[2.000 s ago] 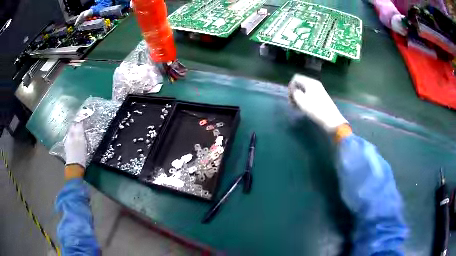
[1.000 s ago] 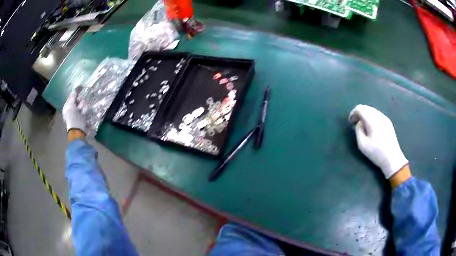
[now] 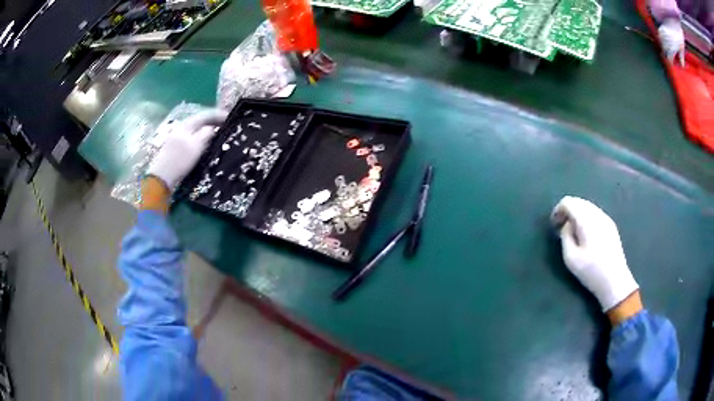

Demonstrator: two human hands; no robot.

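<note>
The black tray (image 3: 291, 176) lies open on the green bench. Small silvery screws (image 3: 249, 160) are scattered in its left compartment. Flat silvery washers or lugs (image 3: 325, 211) and a few orange-red ones (image 3: 362, 153) lie in the right. My gloved left hand (image 3: 185, 149) is at the tray's left edge, over the clear bag of screws (image 3: 131, 184), fingers towards the tray. Its palm is hidden, so I cannot tell if it holds anything. My gloved right hand (image 3: 593, 249) rests far right of the tray, fingers curled; their tips are hidden.
Two slim black pens (image 3: 419, 211) lie right of the tray. A whiter bunched bag (image 3: 254, 70) and an orange-wrapped post (image 3: 291, 25) stand behind it. Green circuit boards (image 3: 513, 27) are at the back. Another person's gloved hand (image 3: 671, 39) is by a red mat (image 3: 693, 98).
My left hand has moved right from the bag's outer side to the tray's edge. More screws show in the left compartment. The view has shifted; my right hand stays curled on the right.
</note>
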